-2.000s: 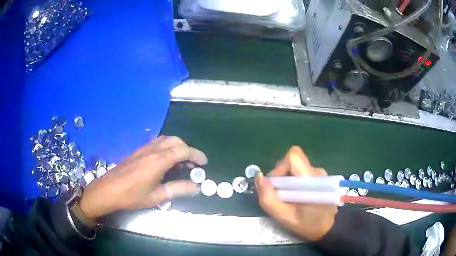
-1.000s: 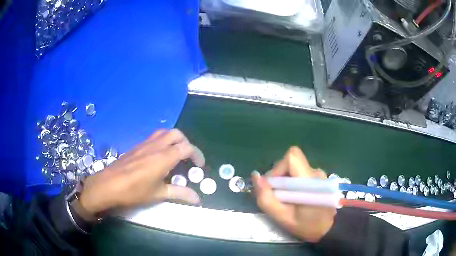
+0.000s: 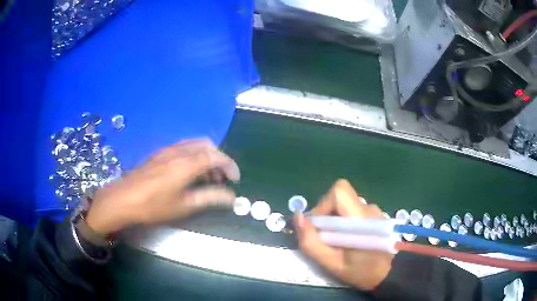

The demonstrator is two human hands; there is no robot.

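My right hand holds the twin electrode pens, two white sleeves side by side, with their tips at the right edge of a silver disc on the green belt. Two white-faced discs lie in a row to its left, and another disc lies just above the tips. My left hand is blurred, fingers apart, left of the row. Whether a disc is under its fingers cannot be seen.
A blue bin at left holds loose discs and a shiny bag of parts. Blue and red leads run right over many discs. A power unit and clear plastic packs stand behind a metal rail.
The view has shifted, so bin and power unit sit further right in the picture. The discs between my hands are arranged differently, and more discs show beside the leads. The pens remain in my right hand.
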